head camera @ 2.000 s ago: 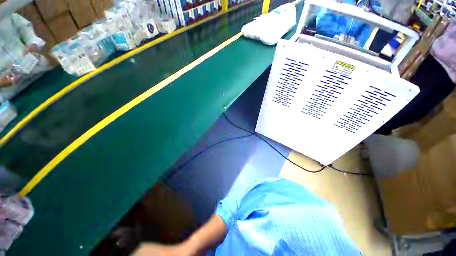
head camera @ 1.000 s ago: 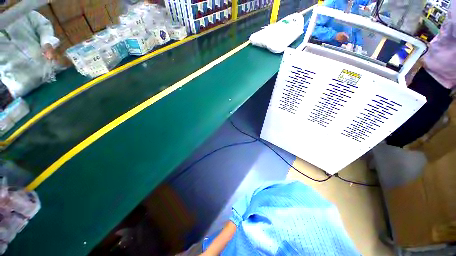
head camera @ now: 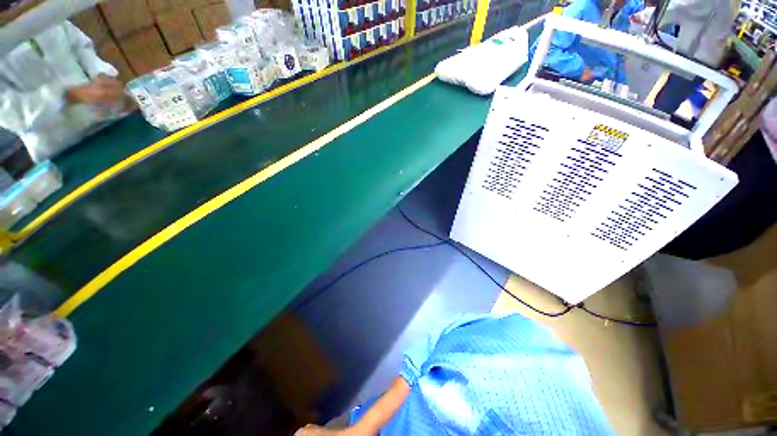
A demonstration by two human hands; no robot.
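My right arm, in a blue sleeve, shows at the bottom centre. Only the wrist and part of my right hand (head camera: 375,418) show at the bottom edge; the fingers are cut off, so what they do is hidden. My left hand is out of the picture. Clear plastic packs with pinkish contents (head camera: 38,345) stand close together on the green conveyor belt (head camera: 230,281) at the lower left, cut off by the left edge. My right hand is right of these packs, apart from them.
A white vented cabinet (head camera: 588,192) stands right of the belt, with black cables on the floor. A white bag (head camera: 486,66) lies on the belt's far part. Bagged packs (head camera: 234,72) line the far side. People work at far left and behind the cabinet. Cartons (head camera: 724,358) stand at right.
The view has shifted, so the cabinet and belt sit slightly lower and further right. More of the pinkish packs shows. The far-left person's hand has moved towards the bagged packs.
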